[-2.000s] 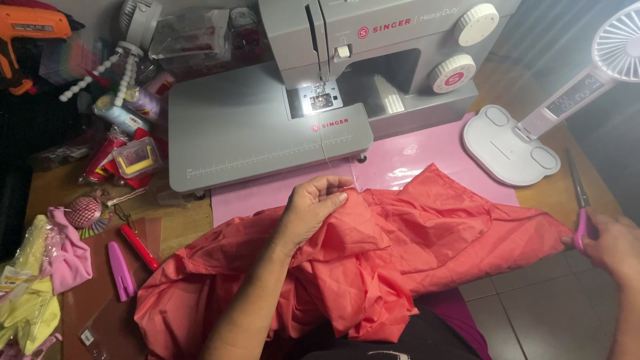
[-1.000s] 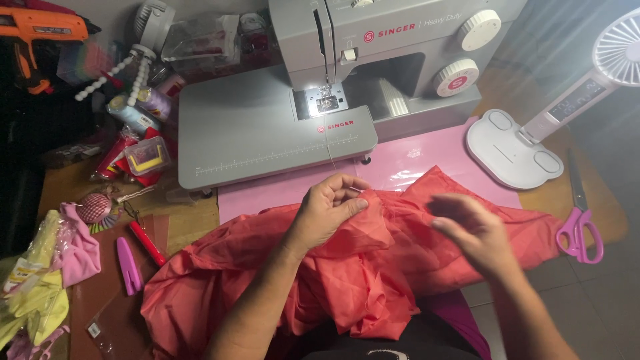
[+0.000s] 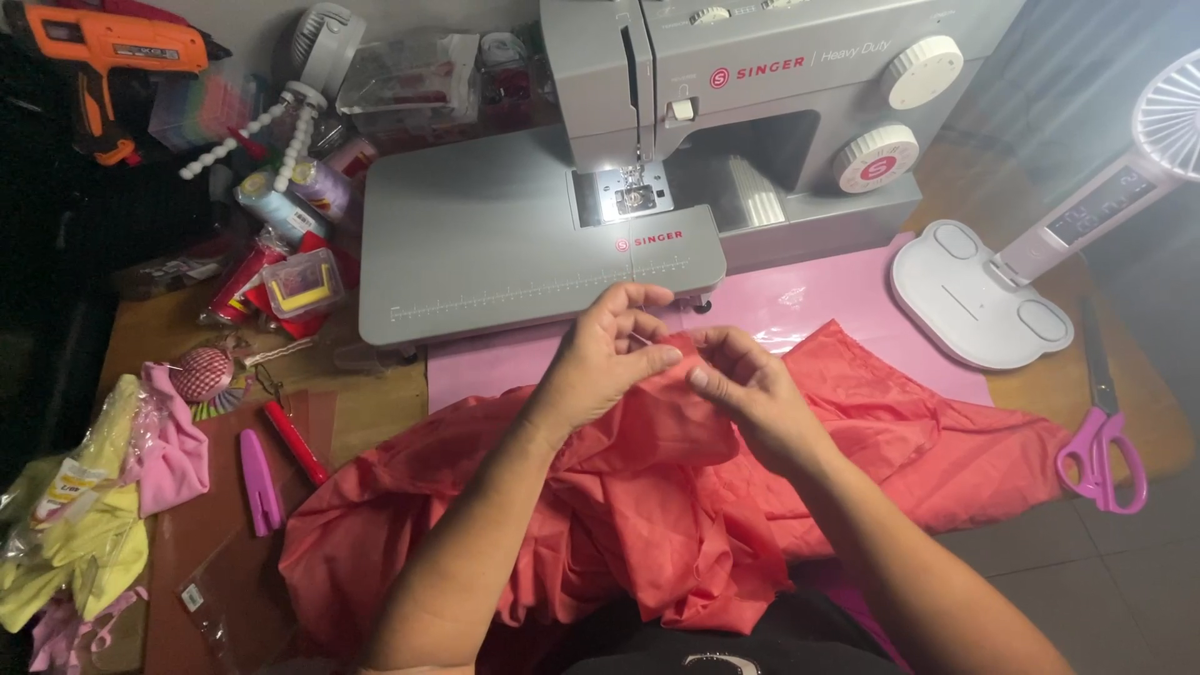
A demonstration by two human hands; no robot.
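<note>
Coral-red fabric [image 3: 656, 525] lies bunched over the table's front edge and my lap. My left hand [image 3: 609, 361] pinches a raised edge of it between thumb and fingers, and a short pale thread or pin shows at the fingertips; which one is unclear. Close on the right, my right hand [image 3: 755, 384] grips the same raised piece with thumb and forefinger. Just behind both hands stands a grey Singer sewing machine [image 3: 787, 75] with its extension table [image 3: 469, 225] and lit needle area. Pink-handled scissors [image 3: 1102, 450] rest by the fabric's right end.
A white fan lamp with display [image 3: 980, 300] stands at right. Thread cones [image 3: 281, 202], a clear pin box [image 3: 303, 283], a checked pincushion [image 3: 202, 373], a pink tool [image 3: 260, 483], a red pen [image 3: 295, 441] and yellow cloth [image 3: 98, 534] lie left. An orange heat gun [image 3: 117, 47] is behind.
My right hand, on the scissors in the first frame, let go of them and moved left to the raised fabric beside my left hand. My left hand keeps its hold.
</note>
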